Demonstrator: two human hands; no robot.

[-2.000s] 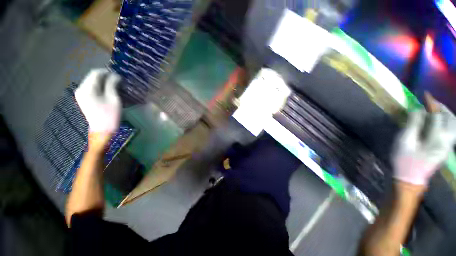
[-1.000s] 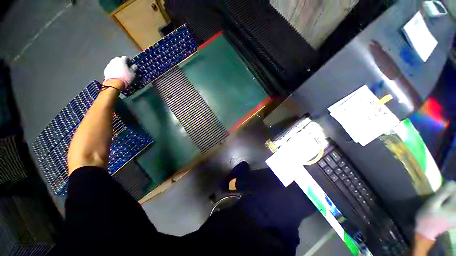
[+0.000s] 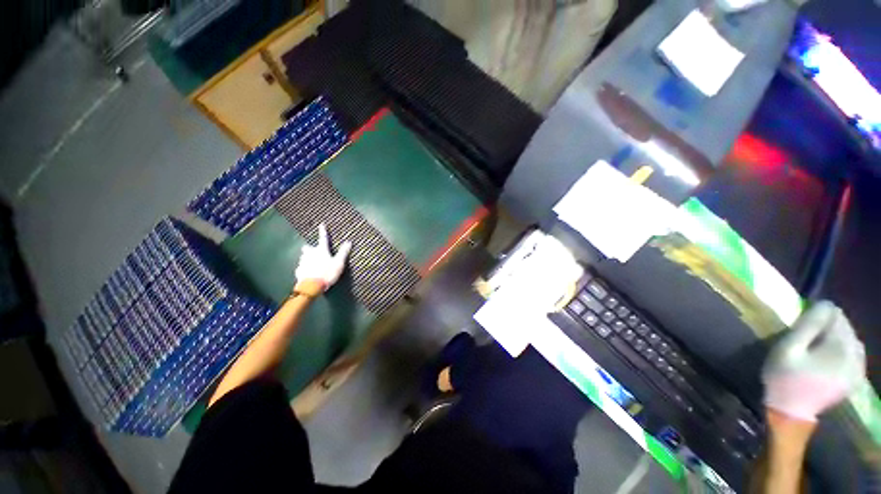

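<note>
My left hand (image 3: 322, 262), in a white glove with its fingers apart, is over the grey ribbed sheet (image 3: 372, 256) lying across the green mat (image 3: 401, 183). Whether it touches the sheet I cannot tell. A blue circuit board (image 3: 270, 166) lies along the mat's far left edge, away from the hand. A striped stack of blue-edged boards (image 3: 150, 323) stands at the left. My right hand (image 3: 816, 362), also gloved, is at the right beside the machine opening (image 3: 763, 203). Its fingers are curled and blurred, and I cannot tell whether they hold anything.
A black keyboard (image 3: 642, 338) and white papers (image 3: 609, 207) lie on the machine's front shelf. Black ribbed sheets (image 3: 435, 82) lie beyond the mat. A wooden cabinet (image 3: 246, 106) stands at the back left. My legs are between the mat surface and the shelf.
My left hand has let go of the blue board and moved right, over the ribbed sheet. The board lies along the mat edge. My right hand has risen slightly and is more fully in view.
</note>
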